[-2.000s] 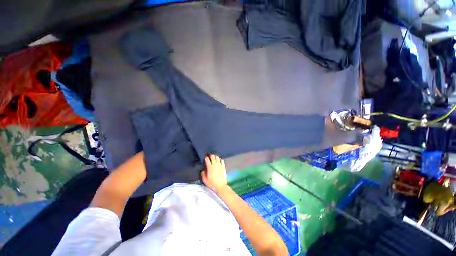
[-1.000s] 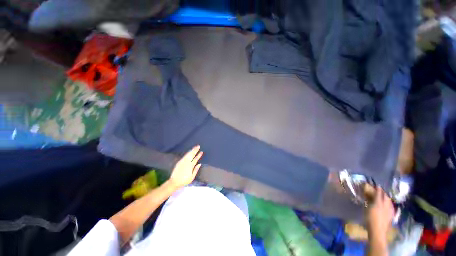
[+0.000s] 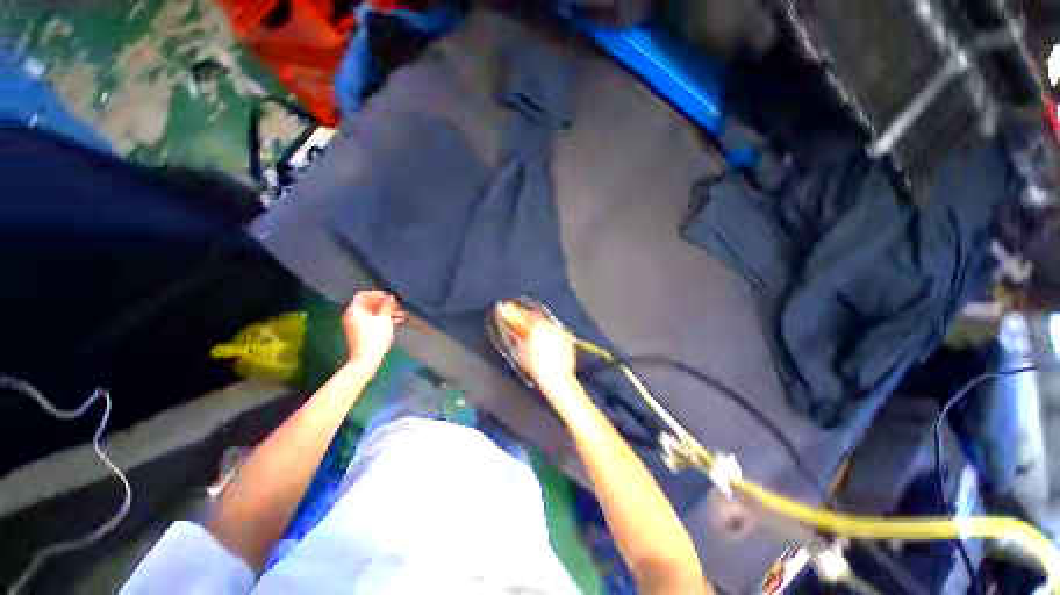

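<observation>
Dark trousers (image 3: 436, 215) lie spread on the grey-brown ironing table cover (image 3: 651, 250), with one leg running down towards the lower right. My right hand (image 3: 546, 351) is closed on the handle of the steam iron (image 3: 509, 325), which rests on the trousers near the table's front edge. My left hand (image 3: 372, 325) is at the front edge of the table, left of the iron, with its fingers bent at the trousers' edge. Whether it pinches the cloth is too blurred to tell.
A yellow steam hose (image 3: 837, 523) and a black cord run from the iron to the lower right. A crumpled dark trousers pile (image 3: 837, 279) lies at the table's far right. A blue strip (image 3: 663, 72) edges the far side. An orange-red bag (image 3: 296, 52) is at the far left.
My right hand has brought the iron from the table's right end onto the trousers. My left hand has moved from the cloth to the front edge. The view has turned.
</observation>
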